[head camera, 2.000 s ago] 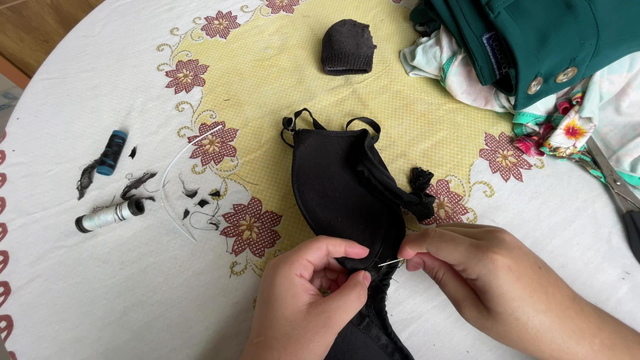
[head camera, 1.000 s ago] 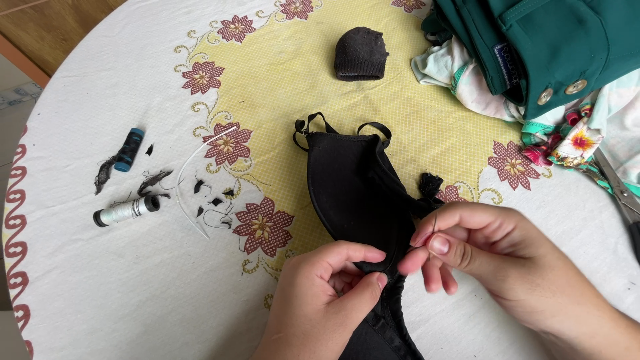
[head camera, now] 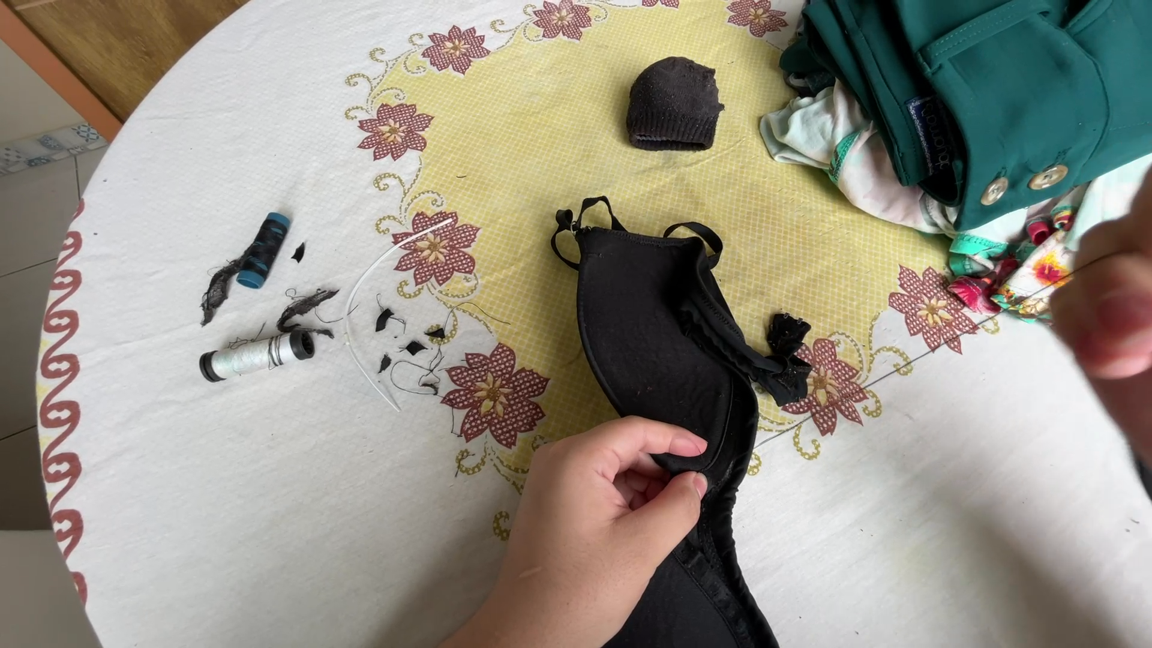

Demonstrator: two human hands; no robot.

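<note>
A black bra point(head camera: 657, 333) lies on the patterned tablecloth, its strap loops at the top and a gathered band at its right side. My left hand point(head camera: 612, 522) pinches the bra between thumb and forefinger near its middle. At the right edge is my right hand point(head camera: 1111, 306), blurred and partly out of view, with its fingertips together. A dark thread point(head camera: 886, 378) runs taut from the bra up to those fingertips. Whether a needle is between them cannot be seen.
Left on the tablecloth point(head camera: 225, 504) lie a dark thread spool point(head camera: 265, 250), a white thread spool point(head camera: 256, 355), a curved white strip point(head camera: 353, 310) and black scraps point(head camera: 414, 346). Beyond the bra sits a dark knitted piece point(head camera: 675, 103). Green buttoned clothing point(head camera: 1017, 99) rests on floral fabric point(head camera: 1035, 270) at the upper right.
My right hand has moved away from the bra to the right, drawing the thread out long. My left hand still pinches the bra. The scissors seen earlier at the right are hidden.
</note>
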